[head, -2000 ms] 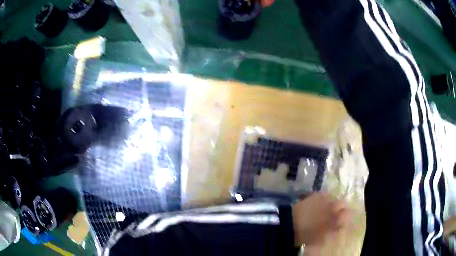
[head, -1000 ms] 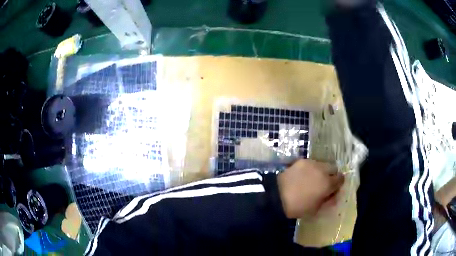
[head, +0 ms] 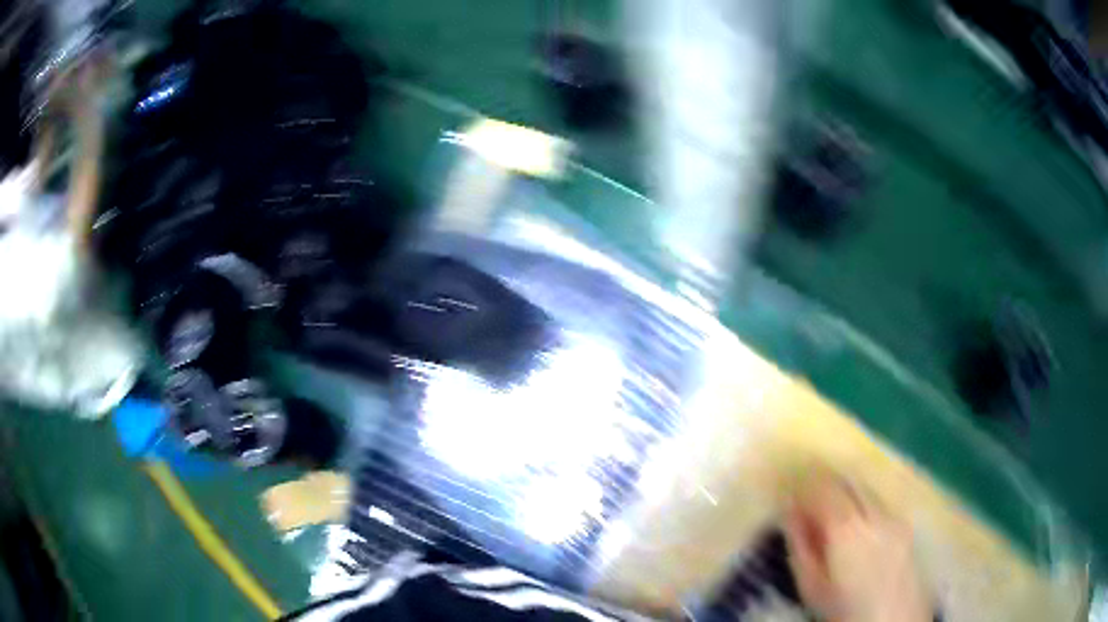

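Observation:
The picture is strongly blurred. A bare hand (head: 857, 553), which seems to be my right, is low on the right over the tan board (head: 693, 516). Its fingers are at the edge of a dark pad sheet (head: 759, 577), mostly cut off by the bottom edge; whether they grip anything cannot be told. My left sleeve crosses the bottom edge, and my left hand is out of the picture. Larger stacked pad sheets (head: 419, 504) lie under glaring clear film left of the board, with a black round part (head: 437, 304) standing on them.
Black cups (head: 255, 122) crowd the left, with round units (head: 249, 419) below them. A pale post (head: 699, 134) rises behind the board. Dark units (head: 826, 176) stand on the green surface beyond. A cream wad (head: 516, 146) is at the board's corner. Part of another person (head: 61, 328) shows far left.
The view has swung left and tilted, so the board and sheets lie aslant. The outstretched right sleeve is gone from view, and a hand now shows beside the pad sheet.

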